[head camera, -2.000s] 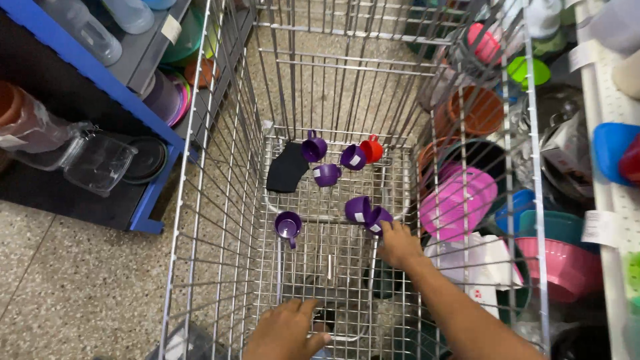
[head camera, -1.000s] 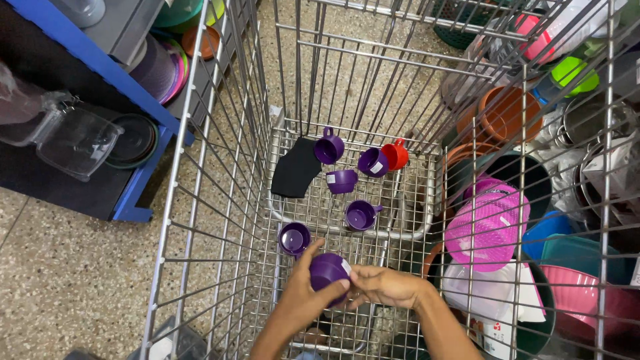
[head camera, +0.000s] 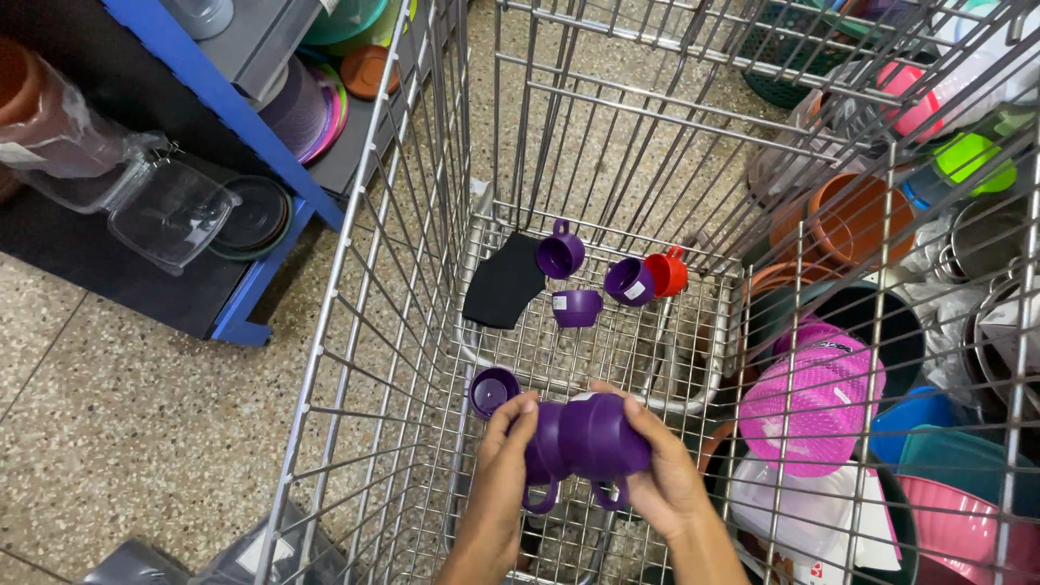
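Two purple plastic cups are held end to end over the cart's wire basket, their handles hanging downward. My left hand (head camera: 500, 479) grips the left purple cup (head camera: 544, 443); my right hand (head camera: 670, 471) holds the right purple cup (head camera: 605, 435). Just beyond my left fingers, another purple cup (head camera: 494, 392) sits on the wire floor. Farther forward lie a purple cup (head camera: 560, 253), a tipped purple cup (head camera: 577, 308) with a white sticker and a stickered purple cup (head camera: 629, 282) touching a red cup (head camera: 668, 272). A folded black cloth-like item (head camera: 504, 282) lies at their left.
The metal shopping cart's rim (head camera: 325, 325) surrounds the hands. Left is a shelf with a blue frame (head camera: 236, 122) and a clear plastic container (head camera: 171, 211). Along the right side stand terracotta-coloured pots (head camera: 861, 219), a pink mesh basket (head camera: 812, 398) and a pink ribbed basin (head camera: 967, 520).
Both hands have come together over the cart. One second ago they were around one purple cup, and the second now held was apparently the one lying ahead of them on the wire floor.
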